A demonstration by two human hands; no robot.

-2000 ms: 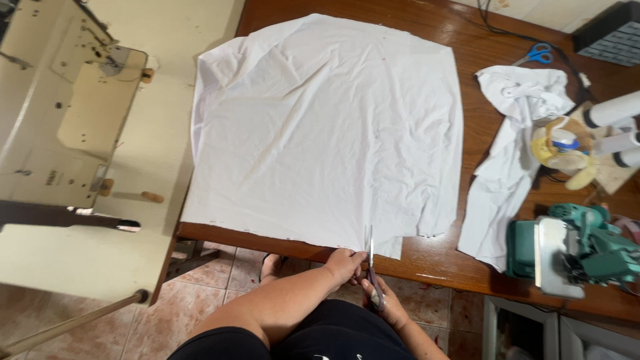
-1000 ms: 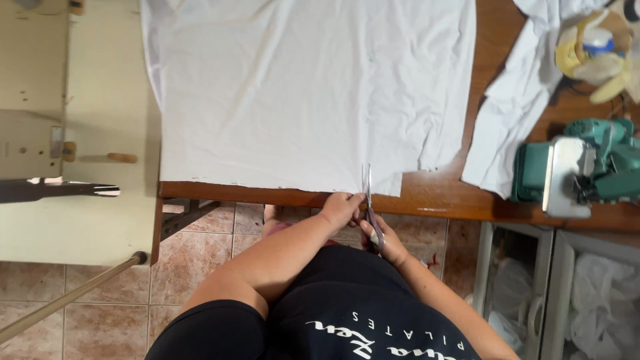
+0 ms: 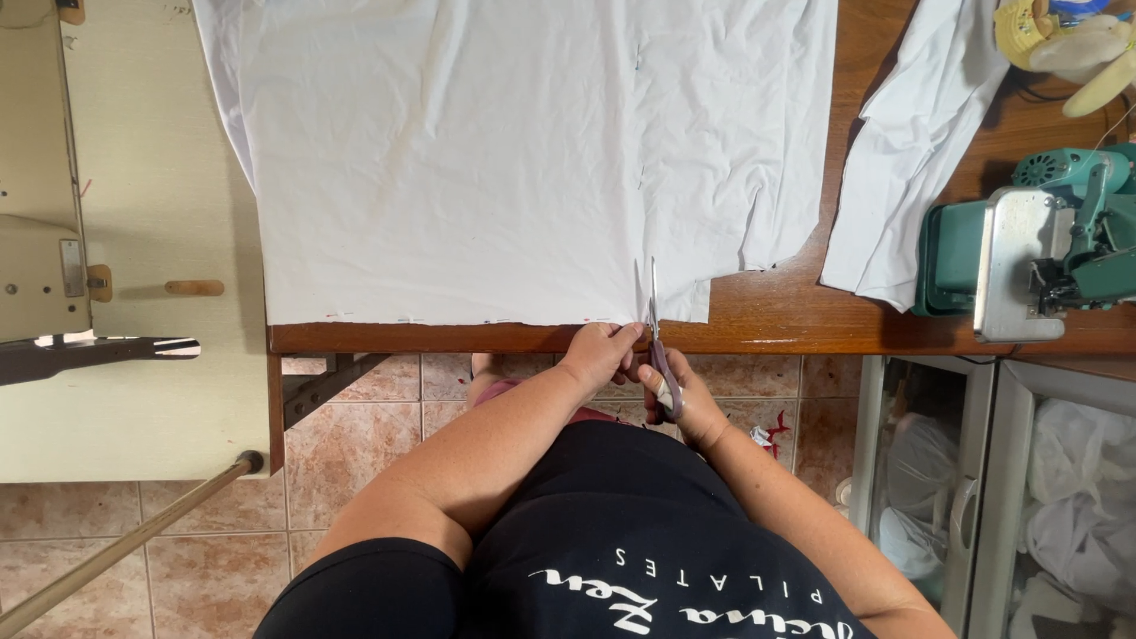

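Note:
White fabric [image 3: 444,177] lies spread over the wooden table, with several pins along its near edge and more in a line up its right part. My left hand [image 3: 605,353] pinches the near edge of the cloth just left of the scissors. In my right hand [image 3: 676,390] are scissors [image 3: 655,311] with purple handles, fingers through the loops. Their blades point away from me, slightly parted, at the near edge of the fabric beside the pinned line. Some fingertips of both hands are hidden beneath the cloth edge and handles.
A second white fabric piece [image 3: 914,160] lies to the right, beside a green overlock-type sewing machine [image 3: 1092,240]. Another sewing machine table [image 3: 177,390] stands at the left. The wooden table's front edge [image 3: 426,339] runs before me; a glass-doored cabinet [image 3: 981,444] is below right.
The view has tilted down toward my body and the table edge. Both hands stay at the near edge of the fabric, the left on the cloth and the right on the scissors.

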